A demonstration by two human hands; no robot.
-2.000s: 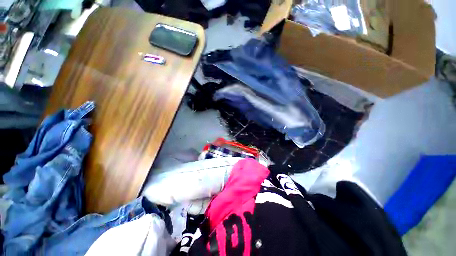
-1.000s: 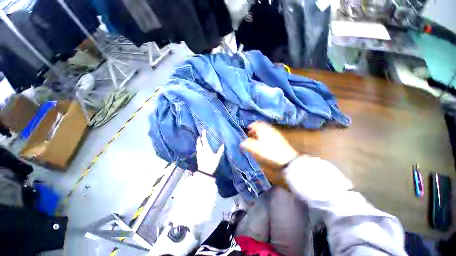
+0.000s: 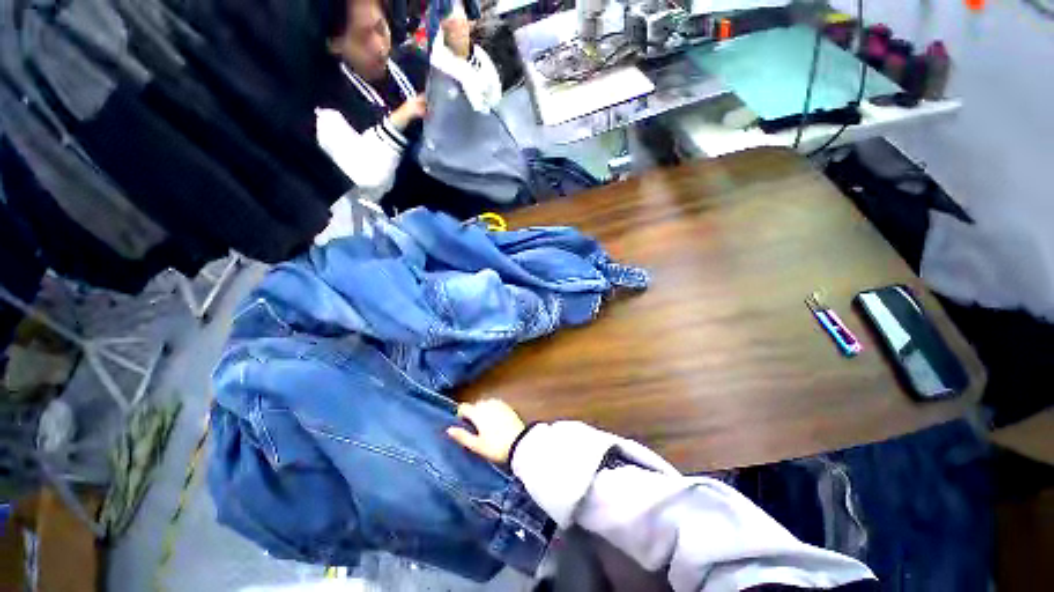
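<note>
A mid-blue denim jacket hangs over the near left edge of the table, its stitched band with a metal button at the lower end near my lap. More blue denim is heaped behind it on the table. My right hand comes in from the lower right in a pale sleeve, with thumb and fingertips pinching the jacket's edge. My left hand is not visible. Small snips with a pink and blue handle lie on the table.
A black phone lies beside the snips on the brown table. A coworker across the table holds pale grey-blue denim. Yellow scissor loop behind the heap. Dark garments hang at left; dark denim lies below the table's right edge.
The view has swung from the box and floor to the denim and coworker. My left hand, on the jacket a second ago, has gone from view. My right hand now touches the jacket nearer its lower end.
</note>
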